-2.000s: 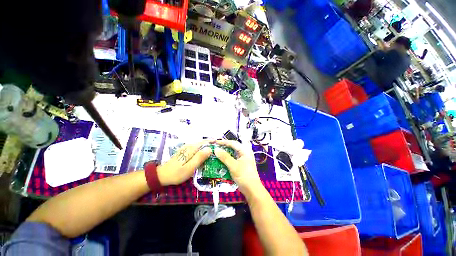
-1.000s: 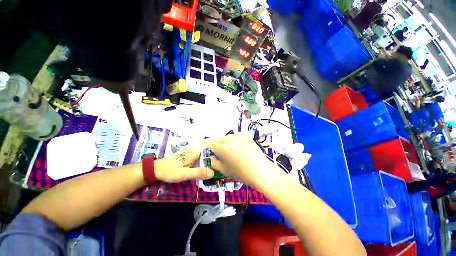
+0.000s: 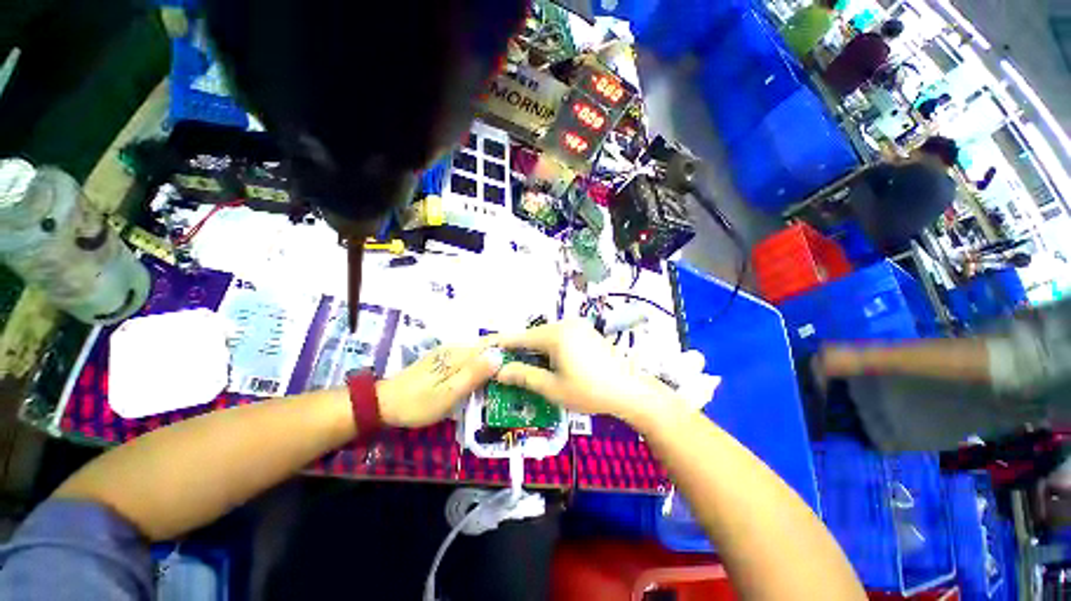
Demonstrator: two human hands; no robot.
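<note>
The white lower housing (image 3: 547, 445) lies at the mat's front edge with the green circuit board (image 3: 518, 407) in it. Thin red and dark wires show at its near end. The white cable (image 3: 513, 472) runs from there down towards my lap. My left hand (image 3: 444, 382) rests at the housing's left and far side, its fingers at the board's far end. My right hand (image 3: 572, 373) comes from the right, its fingers bent over the far end of the board. The fingertips hide that end, so I cannot tell whether they hold a separate part.
The white cover (image 3: 168, 363) lies at left, near a translucent bottle (image 3: 76, 258). A large dark blurred shape with a thin tip (image 3: 355, 282) blocks the upper middle. A blue bin (image 3: 746, 376) stands at right. A person's arm (image 3: 904, 362) reaches in at far right.
My right hand has shifted from across the housing to its far end, uncovering more of the board. The dark shape has moved right. A person's arm has appeared at the right.
</note>
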